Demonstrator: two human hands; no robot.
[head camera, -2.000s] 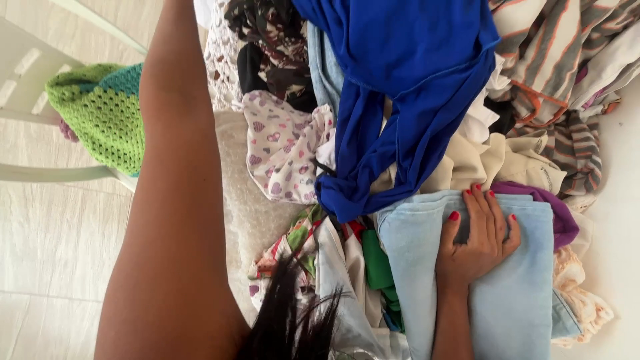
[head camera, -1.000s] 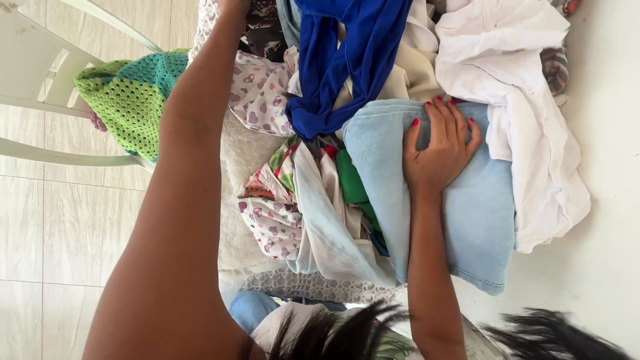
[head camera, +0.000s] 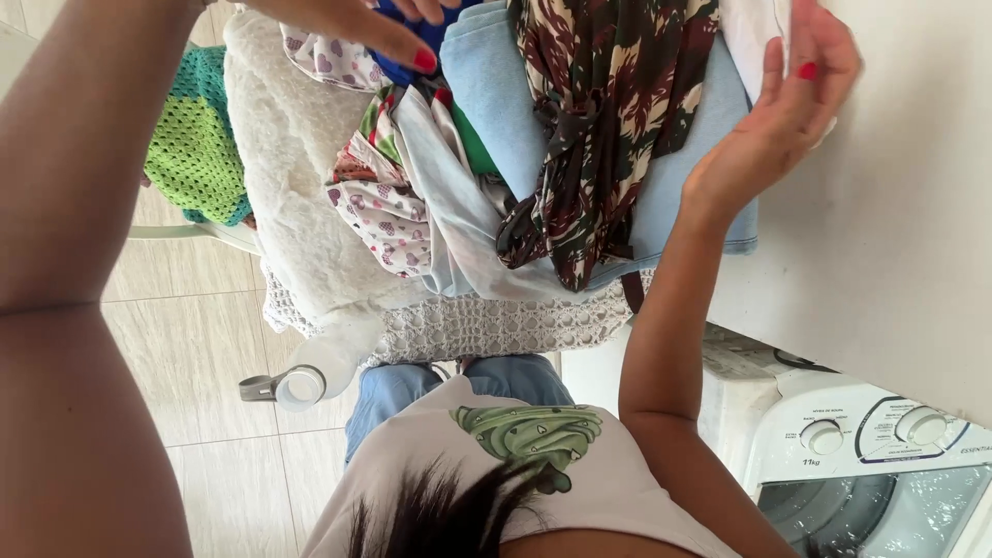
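At the top edge, my left hand (head camera: 387, 31) is partly cut off, its thumb and fingers apart above a royal blue cloth (head camera: 407, 66). My right hand (head camera: 802, 93), upper right, has its fingers around the edge of a white cloth (head camera: 756, 39). Between the hands a camouflage-print garment (head camera: 612, 116) lies bunched over folded light blue denim (head camera: 488, 85). To its left are a pale cloth (head camera: 449, 186), heart-print fabric (head camera: 387, 225) and a green cloth (head camera: 473, 139). Part of the white cloth is hidden behind my right hand.
A fluffy white blanket (head camera: 294, 155) and a crocheted cover (head camera: 504, 325) lie under the pile. A green crocheted piece (head camera: 194, 139) hangs at left by a chair. A clear bottle (head camera: 310, 380) stands near my knees. A washing machine (head camera: 852, 457) is at lower right, beside a white surface (head camera: 852, 256).
My right hand has left the denim and is now at the white cloth on the right. The camouflage garment now lies on the denim. My left hand has come into view. The view has tilted down.
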